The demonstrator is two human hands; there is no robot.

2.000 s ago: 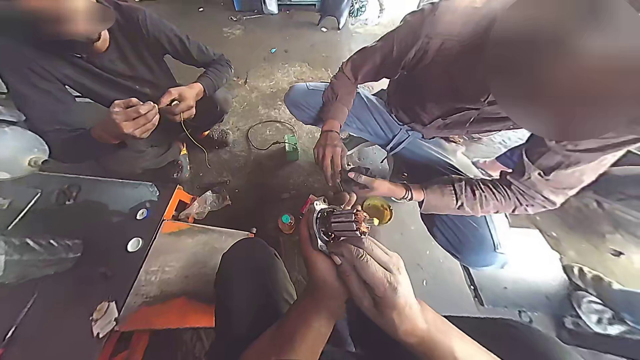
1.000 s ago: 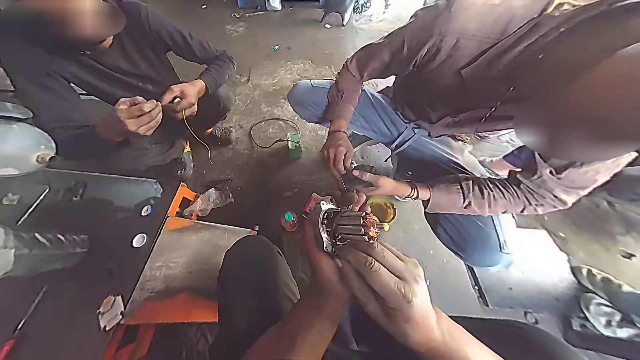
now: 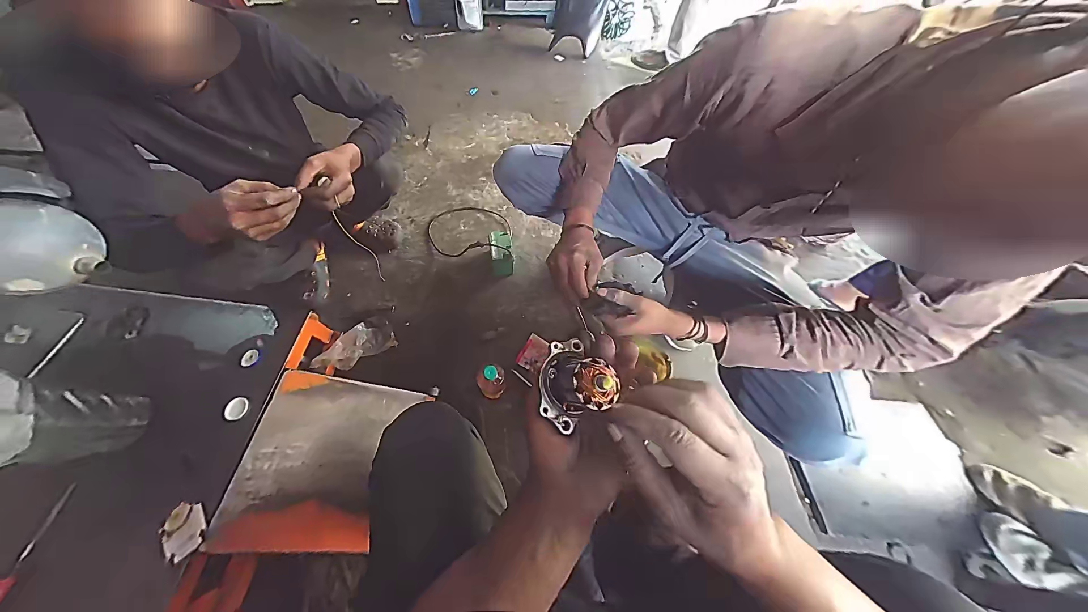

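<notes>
Near the middle, my left hand [image 3: 568,450] holds a motor armature with copper windings [image 3: 597,384], set in a metal end housing [image 3: 562,387] with screw lugs around its rim. The copper end of the armature faces up toward the camera. From the right, my right hand [image 3: 693,446] reaches to the armature with bent fingers; its fingertips are close beside the lower right of the windings, and whether they touch it I cannot tell. Part of my left palm and some fingers are hidden behind the housing.
Two people sit opposite; one handles a thin wire [image 3: 357,242], the other a dark part [image 3: 605,302]. On the floor are a green box [image 3: 501,253] with a cord, a small bottle [image 3: 490,382] and a yellow container [image 3: 653,361]. An orange-edged metal plate [image 3: 319,450] lies left of my knee.
The armature and housing have turned, so the copper end now faces the camera instead of pointing right. My right hand's fingers have shifted from beneath the armature to its lower right.
</notes>
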